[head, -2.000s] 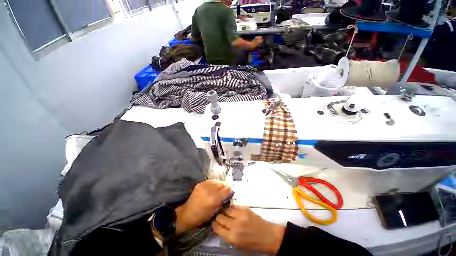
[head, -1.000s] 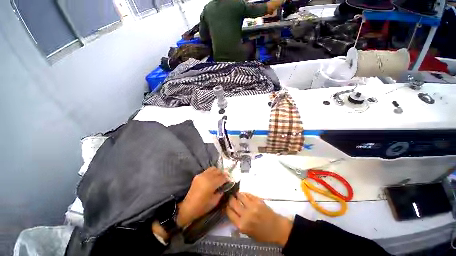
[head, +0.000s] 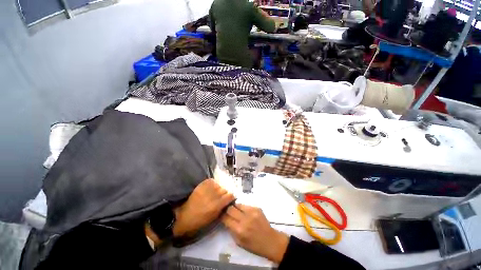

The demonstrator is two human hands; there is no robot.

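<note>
A large dark grey garment (head: 124, 163) lies heaped left of the needle, with paler cloth at its far left edge. My left hand (head: 203, 206), with a black watch on the wrist, rests on the garment's edge and holds it just in front of the presser foot (head: 247, 182). My right hand (head: 252, 229) pinches a small dark part of the same cloth, close beside my left fingertips. The cloth between the fingers is mostly hidden. The white sewing machine (head: 337, 142) stands behind the hands.
Scissors with red and orange handles (head: 321, 211) lie right of the needle. A phone (head: 409, 235) lies farther right. A checked cloth (head: 298, 147) hangs over the machine head. Behind are a striped cloth pile (head: 211, 87), a cream thread spool (head: 387, 96) and a person in green (head: 232, 34).
The view has shifted, so the machine and scissors sit differently in the picture. Both hands stay at the cloth's edge near the presser foot. The person behind has moved an arm.
</note>
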